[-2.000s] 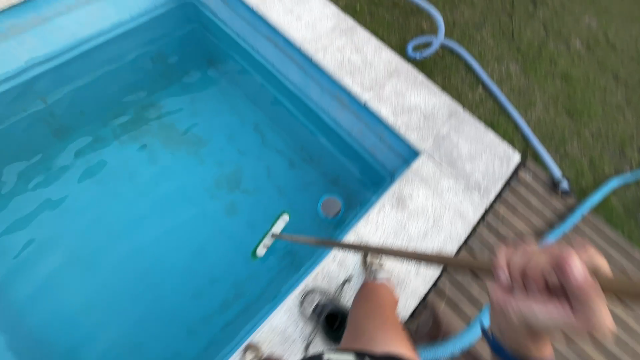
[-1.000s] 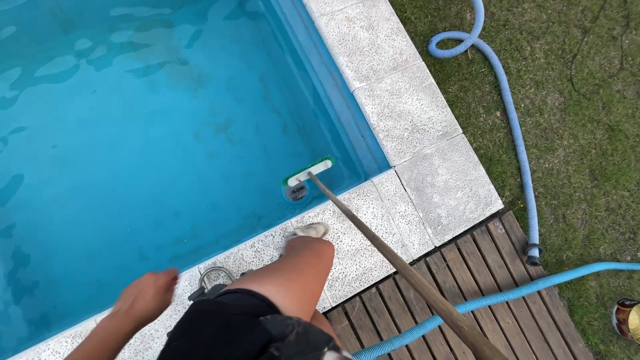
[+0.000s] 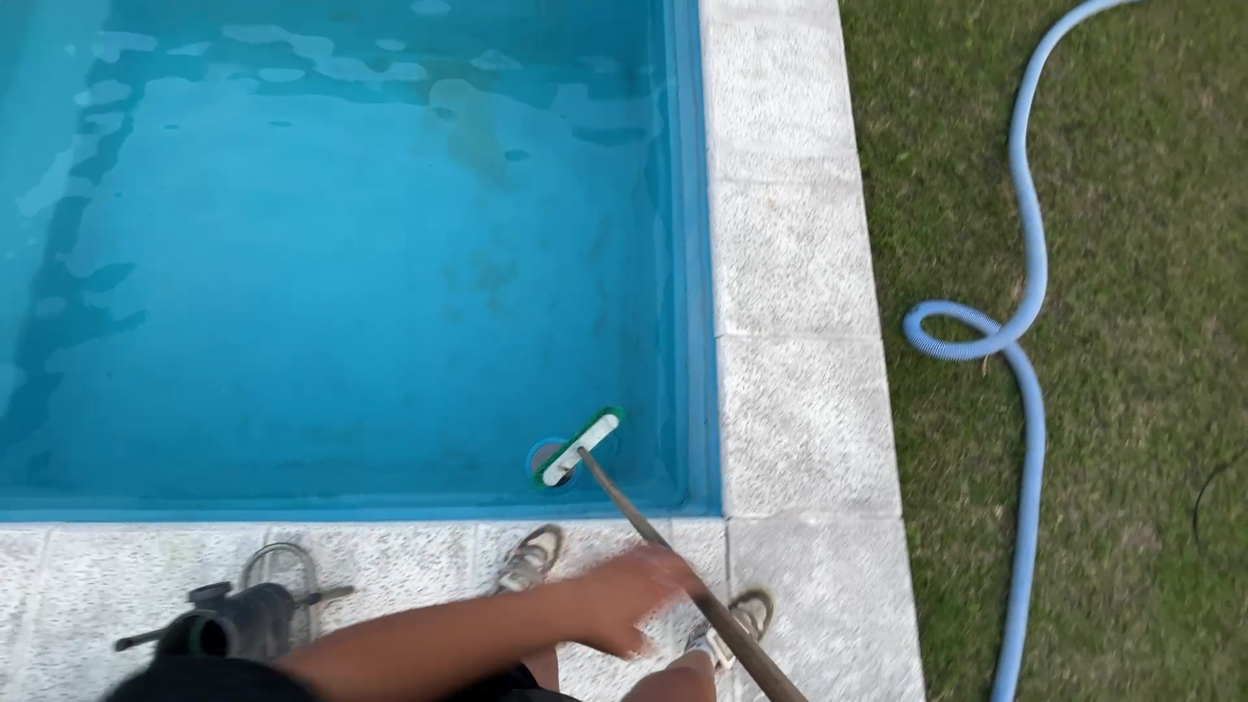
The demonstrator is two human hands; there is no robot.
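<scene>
A pool brush [image 3: 582, 449] with a white back and green bristles is in the water near the pool corner, partly over a round fitting [image 3: 548, 458]. Its long wooden pole [image 3: 736, 629] slants down and right past the pool edge to the bottom of the view. My left hand [image 3: 634, 595], blurred, reaches in from the lower left and covers part of the pole; whether its fingers are closed round it cannot be told. My right hand is out of view, as is the pole's near end.
My shoes [image 3: 531, 558] stand on the pale stone coping [image 3: 809, 419] beside the pool [image 3: 292, 292]. A dark plastic pump-like device [image 3: 258, 619] with a metal hoop sits at the lower left. A looped light-blue corrugated hose [image 3: 1029, 439] lies on the grass [image 3: 1131, 390] at right.
My left hand, away from the pole at the lower left one second ago, is now at the pole. The brush head has turned to a steeper slant beside the round fitting. The view has shifted and turned.
</scene>
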